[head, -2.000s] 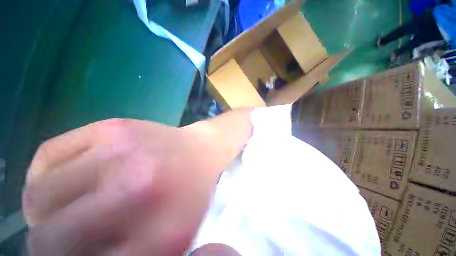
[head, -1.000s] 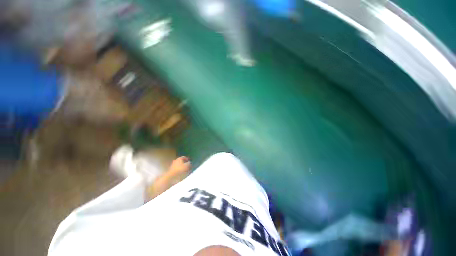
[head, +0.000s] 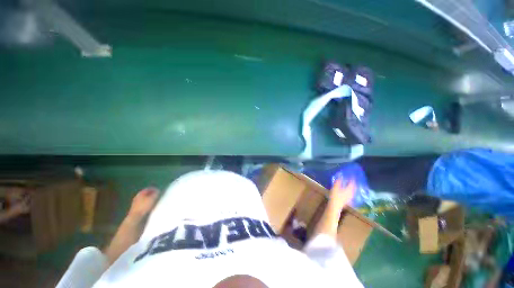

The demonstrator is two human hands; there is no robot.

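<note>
Dark packed pieces [head: 352,121] with white labels lie grouped on the green bench [head: 169,95], right of centre. A pale blue strip [head: 315,112] loops over and beside them. An open brown carton [head: 284,194] stands below the bench edge, with something dark inside. My right hand [head: 345,192] is over the carton's right side, against a bright blue thing [head: 354,175]; blur hides whether it holds it. My left hand [head: 145,201] is low at my left side, small and blurred, its fingers unclear.
Brown cartons [head: 56,211] stand at lower left. Another open carton [head: 428,233] is at lower right, below blue sheeting [head: 473,177]. A grey bracket [head: 84,42] slants over the bench at upper left. A small pale piece [head: 421,114] lies on the bench at right.
The view has swung round to face the bench; the dark pieces and pale strip are now visible. My right hand now shows over the carton, and both arms are apart.
</note>
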